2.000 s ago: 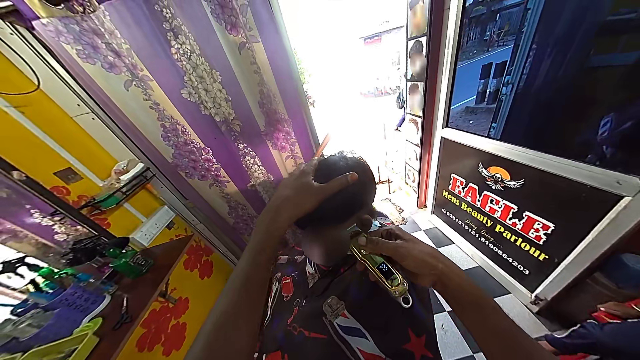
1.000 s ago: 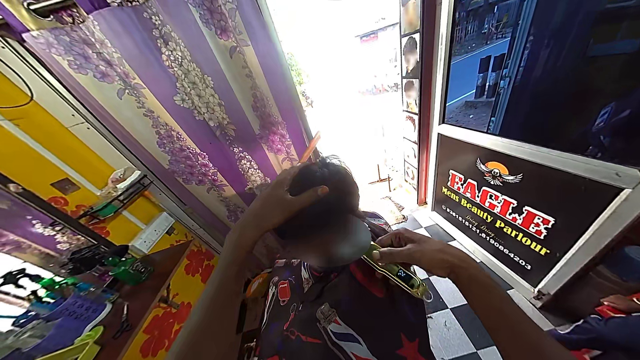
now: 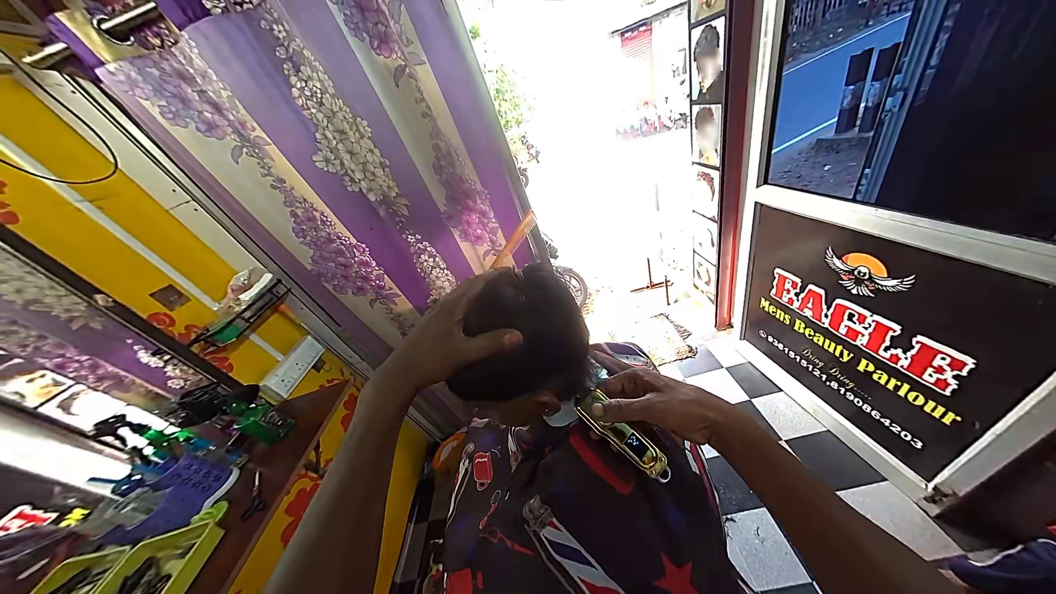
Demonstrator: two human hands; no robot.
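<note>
A seated person's dark-haired head [image 3: 528,334] is tilted forward in the middle of the head view. My left hand [image 3: 458,334] rests on the crown and side of it, the thumb spread over the hair. An orange comb [image 3: 516,239] sticks up beyond that hand; its lower end is hidden, so I cannot tell how it is held. My right hand [image 3: 660,400] grips a gold hair clipper [image 3: 623,437] with a small lit display, its blade end at the hair low behind the ear. A dark barber's cape [image 3: 577,511] with printed barber motifs covers the person's shoulders.
On the left, a brown counter [image 3: 285,462] carries green bottles [image 3: 260,421], a purple basket [image 3: 186,495], scissors [image 3: 254,495] and a yellow-green tray [image 3: 165,553]. A purple floral curtain [image 3: 330,157] hangs behind. To the right are a bright doorway and a door panel [image 3: 874,346] bearing writing.
The clipper was by the side of the face two seconds ago and is now at the hair behind the ear. The seated person's head has turned, with my left hand still on it.
</note>
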